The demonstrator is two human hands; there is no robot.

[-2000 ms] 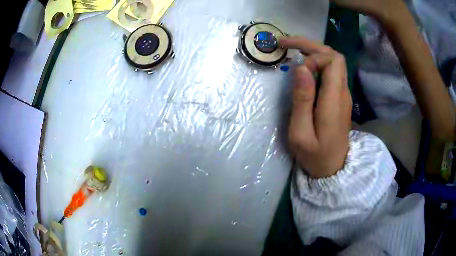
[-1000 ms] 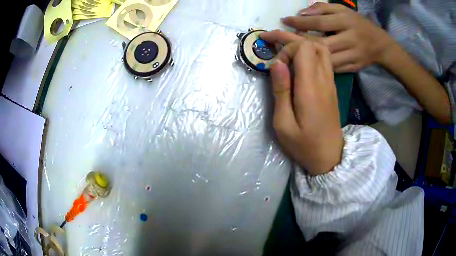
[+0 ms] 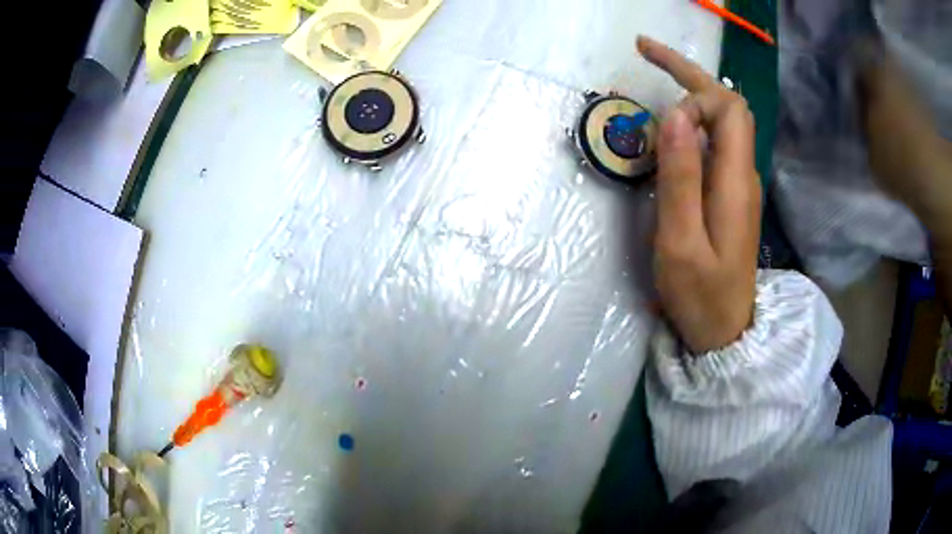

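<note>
A round watch-like case (image 3: 618, 148) with a tan ring face lies at the upper right of the bench. Bright blue film or tab pieces (image 3: 629, 123) show at its dark centre. My right hand (image 3: 701, 177) is at its right rim, index finger extended up and away, thumb near the rim. The thumb and curled fingers hide part of the rim, so I cannot tell if they grip it. A second similar case (image 3: 370, 115) lies flat at upper centre-left, untouched. My left hand is not in view.
Orange screwdriver (image 3: 207, 413), blue dot (image 3: 346, 442) and tan loops (image 3: 136, 485) lie lower left. Pale yellow sheets (image 3: 360, 37) are top left. A red-orange stick (image 3: 736, 19) is top right. Another person's blurred arm (image 3: 910, 156) is at right.
The other person's hand has moved away from the right case. My index finger has lifted off its face and extended. The blue piece near its lower rim no longer shows. The view has shifted.
</note>
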